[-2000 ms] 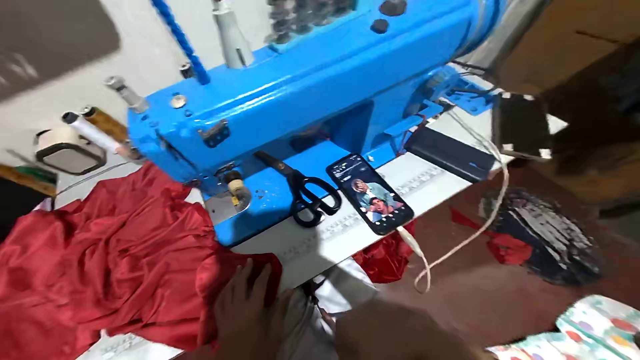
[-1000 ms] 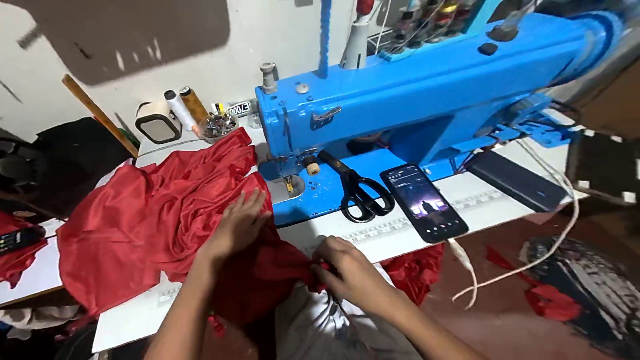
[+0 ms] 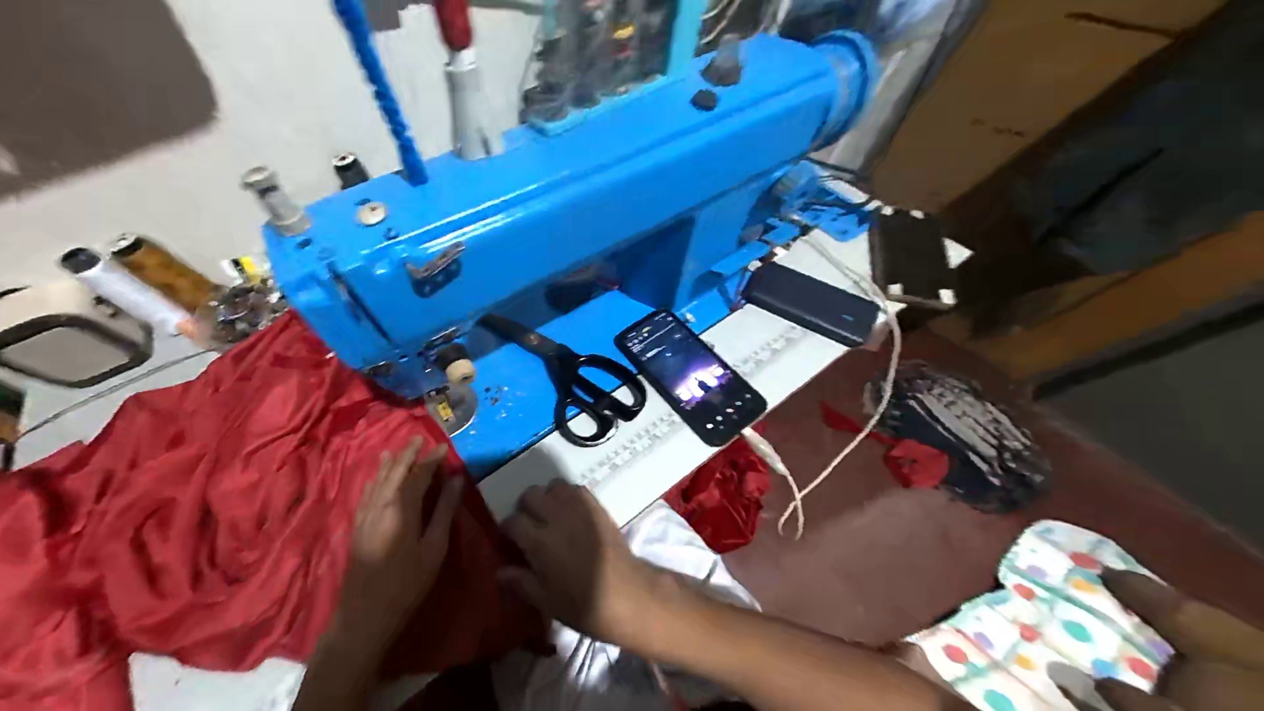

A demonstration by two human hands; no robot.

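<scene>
Glossy red fabric [image 3: 217, 513] lies bunched across the left of the white table, its edge by the needle area of a blue sewing machine [image 3: 553, 197]. My left hand [image 3: 405, 513] rests on the cloth with its fingers extended, just in front of the presser foot. At the table's front edge, my right hand [image 3: 563, 543] has bent fingers closed on the red fabric; its thumb is partly in shadow. Black-handled scissors [image 3: 583, 390] lie on the machine bed, beside a lit smartphone [image 3: 691, 375] with a cable plugged in.
A dark power bank [image 3: 810, 301] lies right of the phone. Thread spools [image 3: 163, 276] stand behind the cloth. White cable hangs over the edge. Another person's hand [image 3: 1185, 632] and polka-dot fabric [image 3: 1047, 612] are at lower right; red scraps [image 3: 913, 462] and a dark bundle [image 3: 968, 434] lie on the floor.
The view has shifted. The other person's hand and polka-dot fabric, absent one second ago, are in view at lower right. My hands remain at the red fabric.
</scene>
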